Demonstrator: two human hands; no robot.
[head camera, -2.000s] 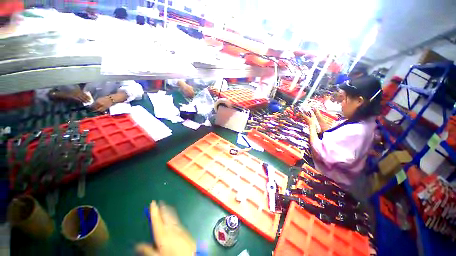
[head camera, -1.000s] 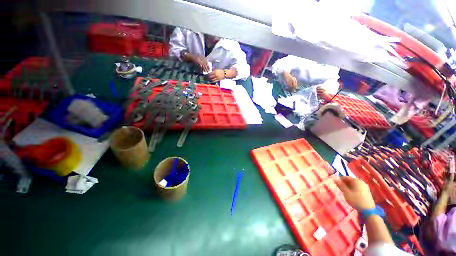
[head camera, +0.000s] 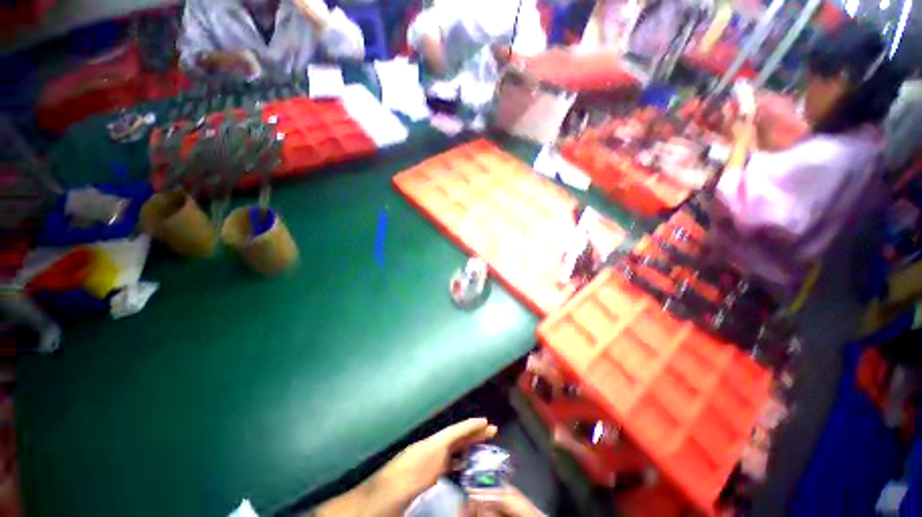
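A wristwatch (head camera: 485, 469) with a shiny dial is held low at the bottom centre, in front of the bench edge. My left hand (head camera: 433, 460) reaches in from the lower left and curls round the watch's left and upper side. My right hand (head camera: 505, 500), mostly cut off by the bottom edge, grips the watch from below. Both hands are blurred and the exact finger contact is unclear. A pale strip, perhaps the strap, shows below my left hand.
The orange-red compartment tray (head camera: 485, 207) and solvent bottle (head camera: 469, 284) are on the green bench (head camera: 303, 353). A blue stick (head camera: 381, 237) lies beyond; cardboard cups (head camera: 260, 240) stand left. Another tray (head camera: 657, 374) is at the right, above more watches. A coworker (head camera: 799, 192) sits at the right.
My right hand has moved from the tray down to the bottom centre and now has the watch. My left hand has come into view. The camera view has shifted, showing the bench edge.
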